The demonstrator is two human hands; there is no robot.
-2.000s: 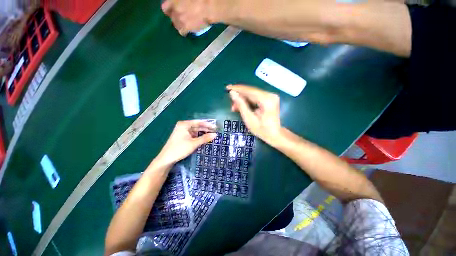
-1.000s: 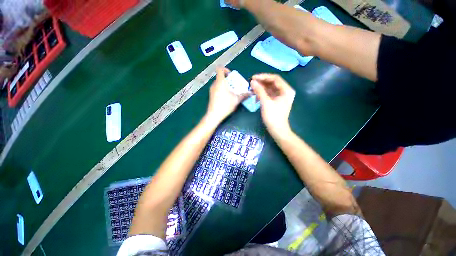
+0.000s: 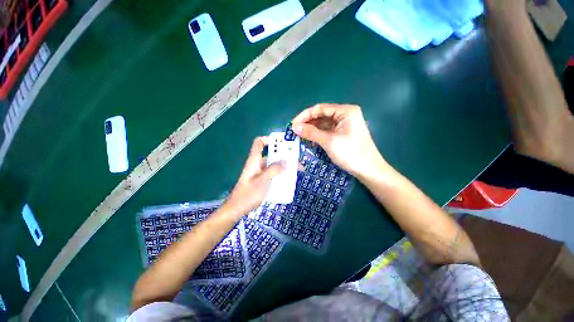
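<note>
My left hand (image 3: pixel 255 179) holds a pale phone back cover (image 3: pixel 284 179) upright by its sides, thumb on its face. Small holes show near the cover's top. My right hand (image 3: pixel 337 135) pinches a small dark camera lens piece (image 3: pixel 290 132) between thumb and fingertips, at the cover's top right corner. Whether the piece touches the cover I cannot tell. Sheets of lens pieces (image 3: pixel 315 204) lie under and beside my hands. Another sheet (image 3: pixel 189 242) is partly hidden by my left forearm.
Covers with dark blocks (image 3: pixel 116 144) lie on the belt beyond the metal strip (image 3: pixel 208 113). A fanned pile of blue covers (image 3: pixel 415 22) lies at the top right. A neighbour's arm (image 3: pixel 528 82) is at the right. A red tray (image 3: pixel 31 38) is top left.
The cover has come nearer, above the sheets, in my left hand. My right hand now shows the dark piece at its corner. The neighbour's arm has moved right, and the view has shifted.
</note>
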